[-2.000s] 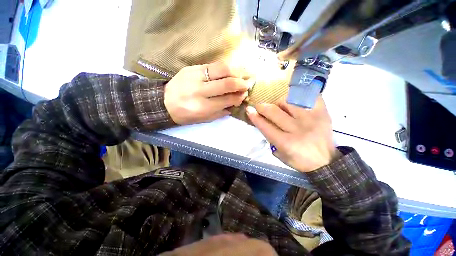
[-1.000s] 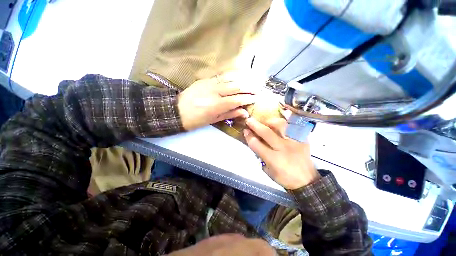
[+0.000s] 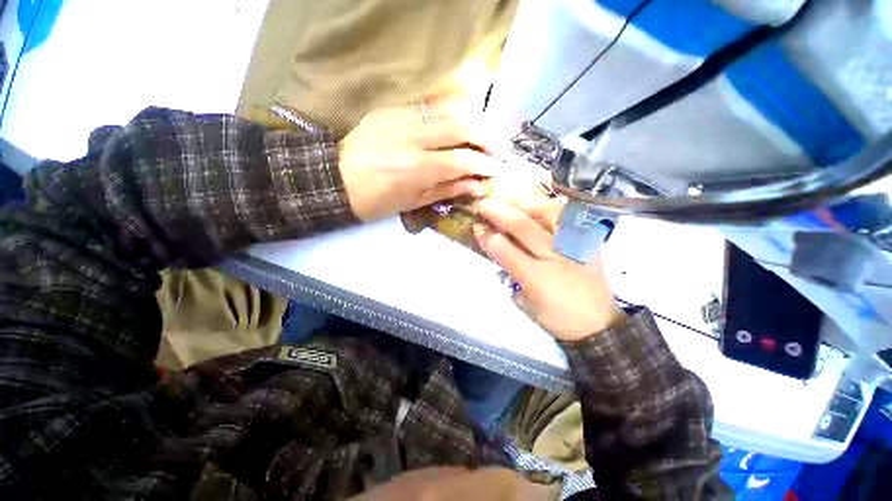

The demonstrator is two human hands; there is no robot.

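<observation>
The tan garment panel point(image 3: 381, 59) lies on the machine table, running from the upper left to under both hands. A pale zipper point(image 3: 293, 118) shows on it beside my left sleeve. My left hand point(image 3: 416, 164) presses and pinches the cloth near its lower edge, fingertips close to the machine's needle area. My right hand point(image 3: 557, 279) has its fingertips on the cloth edge, almost touching the left fingertips. A small shiny bit shows under the left fingers. The presser foot and needle are lost in glare. The grey-blue guard point(image 3: 583, 232) stands just right of the right fingers.
The white and blue machine head point(image 3: 724, 98) fills the upper right, with a curved bar below it. A black phone point(image 3: 771, 313) lies on the table at right. The table's grey ruled front edge point(image 3: 391, 321) runs before my lap. A bare bit of skin shows at the bottom edge.
From two seconds ago, the view has shifted and the machine head fills more of it. Both hands stay on the cloth by the needle area; the hands and cloth look little changed in the last second.
</observation>
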